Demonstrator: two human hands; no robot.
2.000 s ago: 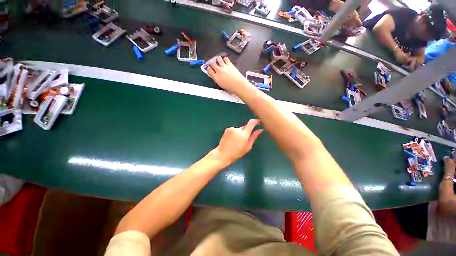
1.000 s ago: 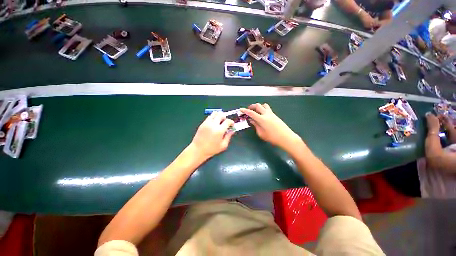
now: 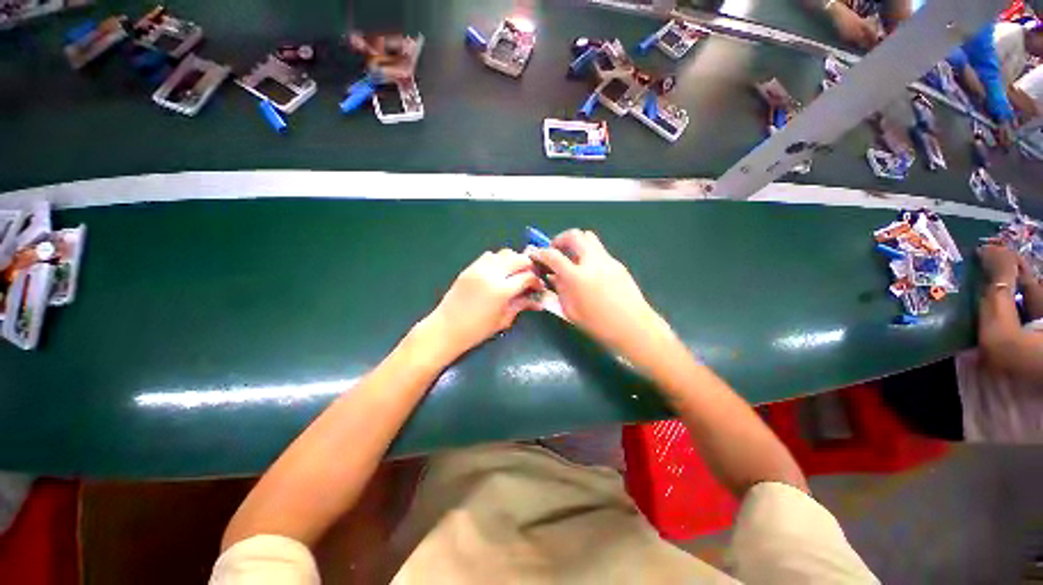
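Observation:
A white housing frame [image 3: 551, 302] is held between my two hands over the dark green surface, mostly hidden by the fingers. A bright blue cell [image 3: 536, 237] sticks out at the far side of the hands, beside the right fingers. My left hand [image 3: 486, 294] grips the unit from the left. My right hand [image 3: 589, 282] grips it from the right, its fingers bent over the top. The fingertips of both hands nearly meet. The parts inside the frame cannot be made out.
Piled units lie at the left [image 3: 40, 274] and right [image 3: 918, 261] of the surface. A pale rail [image 3: 377, 185] separates it from a belt with unfinished units [image 3: 575, 138]. A slanted grey post [image 3: 846, 97] rises at right. Another person's arm [image 3: 997, 314] is at the right edge.
My right hand has come back from the belt with a unit, and both hands now hold it. Since one second ago the fingers have closed over the frame, and the blue cell has turned and shifted right.

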